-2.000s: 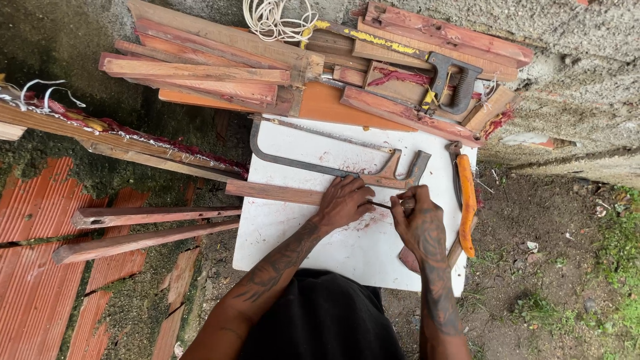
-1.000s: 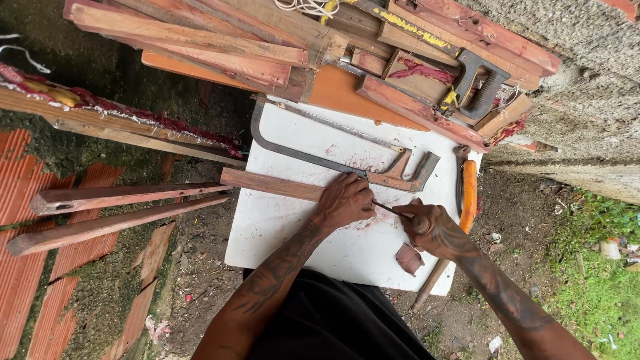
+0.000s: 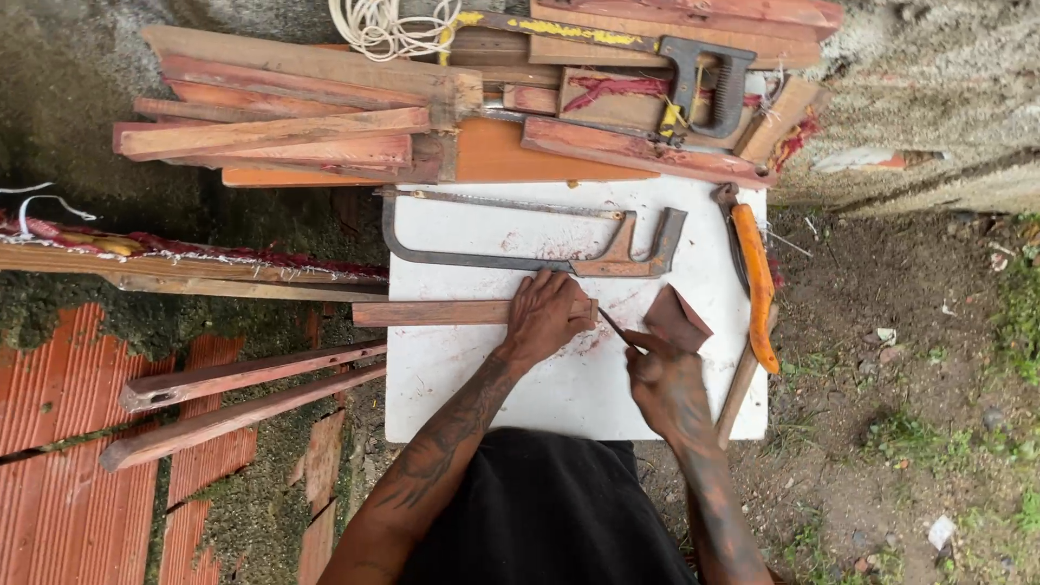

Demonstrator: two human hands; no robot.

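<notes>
My left hand presses a reddish wooden strip flat on the white board; the strip's left end juts past the board's edge. In my right hand is a thin dark tool, perhaps a blade or file, its tip by the strip's right end. Its handle is hidden in the fingers. A rust-marked hacksaw lies just beyond my left hand. A folded piece of brown sandpaper lies beside my right hand.
Pliers or pincers with an orange handle and a hammer-like wooden handle lie at the right edge. Behind are stacked wood pieces, a second hacksaw and white cord. Two wooden bars lie left; a rough wall stands right.
The view has shifted since one second ago. My left hand stays on the strip, and my right hand still holds the thin tool near its end.
</notes>
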